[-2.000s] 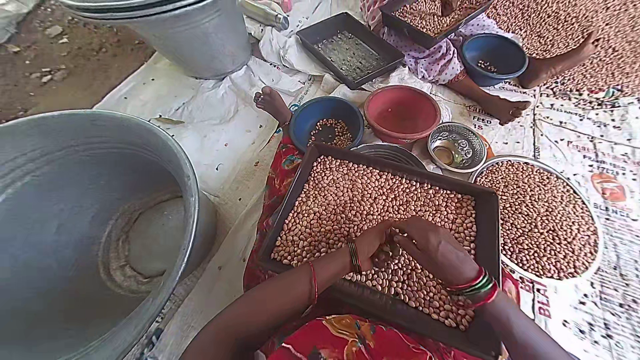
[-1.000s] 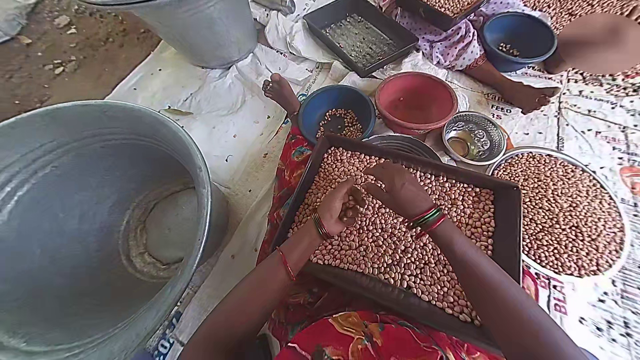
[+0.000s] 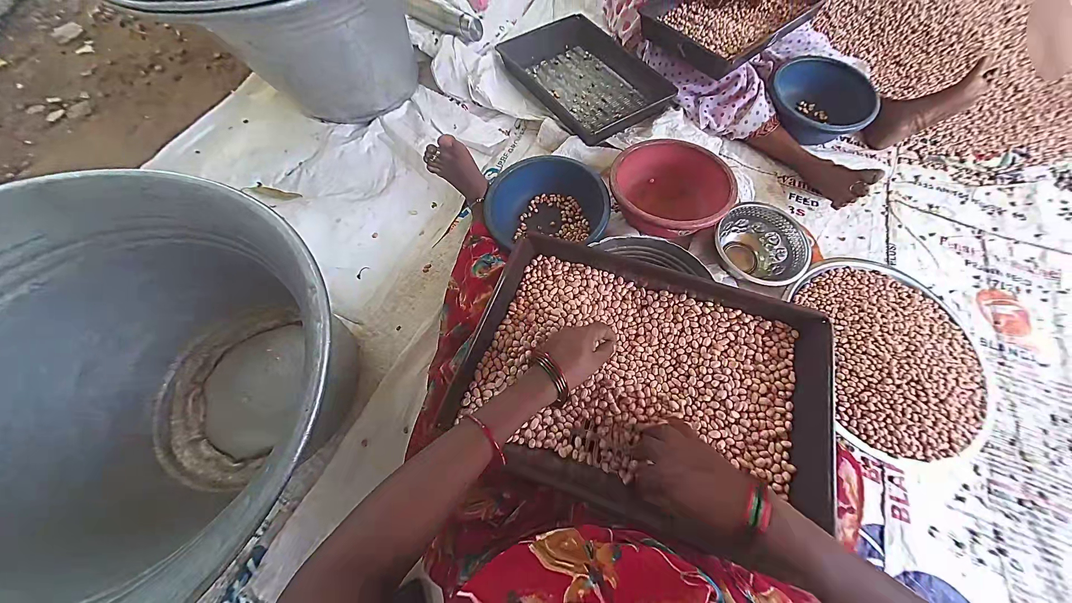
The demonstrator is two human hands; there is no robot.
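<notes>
A dark rectangular tray [image 3: 816, 402] rests on my lap, spread with pinkish-brown nuts or beans [image 3: 670, 343]. My left hand [image 3: 579, 352] is curled just over them, left of the tray's middle; whether its fingers hold a nut cannot be told. Near the tray's front edge, my right hand [image 3: 682, 469] reaches into the nuts, fingertips down and partly hidden, with a small gap in the layer beside them. Beyond the tray stand a blue bowl [image 3: 502, 201] with some nuts, a red bowl [image 3: 674, 184] and a patterned metal bowl [image 3: 764, 243].
A large metal tub [image 3: 314, 335] stands at the left, another metal vessel [image 3: 335, 59] behind it. A round pan of nuts [image 3: 892, 368] lies at the right. A co-worker's legs [image 3: 816, 167], a second blue bowl [image 3: 825, 92] and a perforated tray [image 3: 586, 79] are farther off.
My hands, close together over the tray before, are now apart. My right hand has come down toward the tray's front edge; my left hand is still over the nuts.
</notes>
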